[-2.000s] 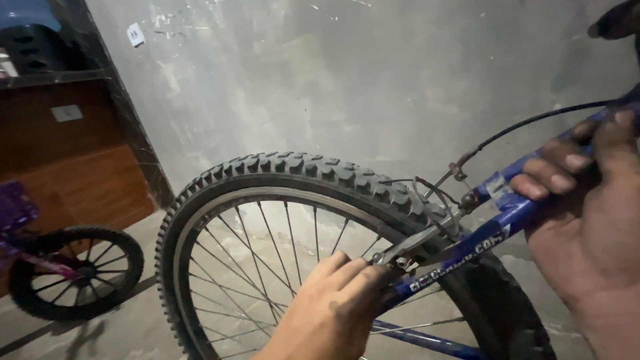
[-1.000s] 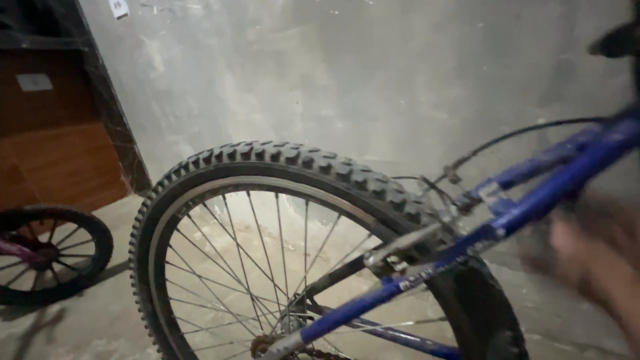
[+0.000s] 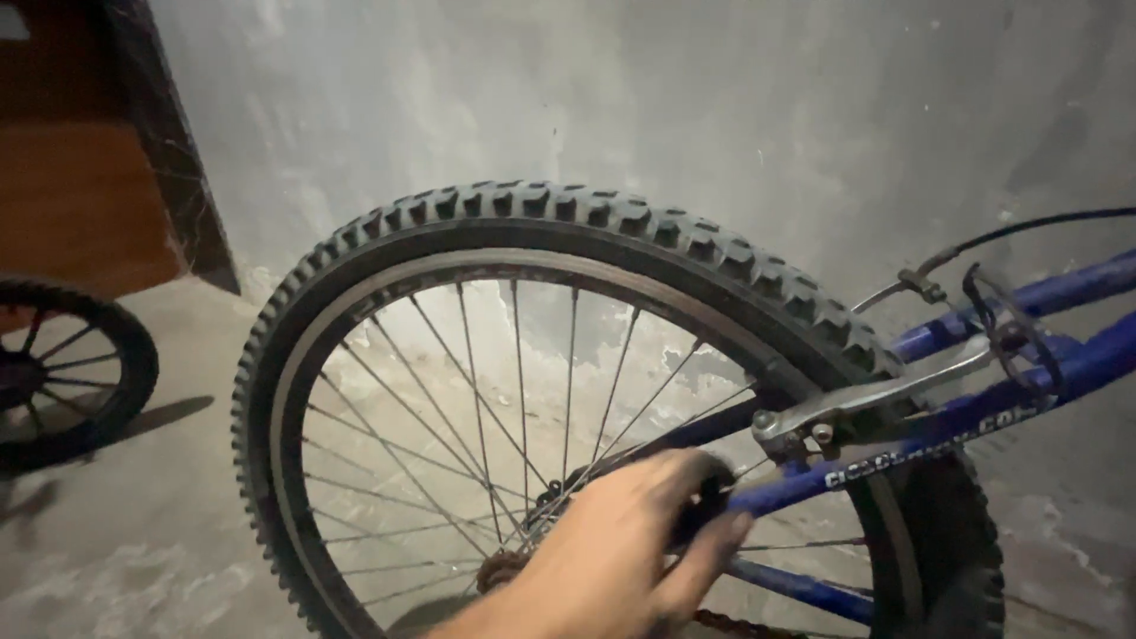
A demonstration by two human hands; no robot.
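The rear wheel of a blue bicycle, with a knobby black tire [image 3: 532,209], fills the middle of the view. My left hand [image 3: 621,541], blurred, reaches in from the bottom in front of the spokes. Its thumb and curled fingers are at the blue seat stay [image 3: 790,493], below the brake, with something dark between them; whether they grip it I cannot tell. Above and right of the hand, a silver brake arm [image 3: 896,382] lies along the frame beside the tire. A thin black brake cable [image 3: 1003,229] runs to the right. My right hand is out of view.
A smaller wheel with dark spokes [image 3: 80,364] stands on the concrete floor at the left. Behind it is a brown panel [image 3: 80,204] with a dark edge. A grey wall [image 3: 532,98] rises behind the bicycle.
My left hand, at the brake two seconds ago and absent one second ago, is back, lower on the stay. My right hand, first on the frame, then blurred at the right, has left view.
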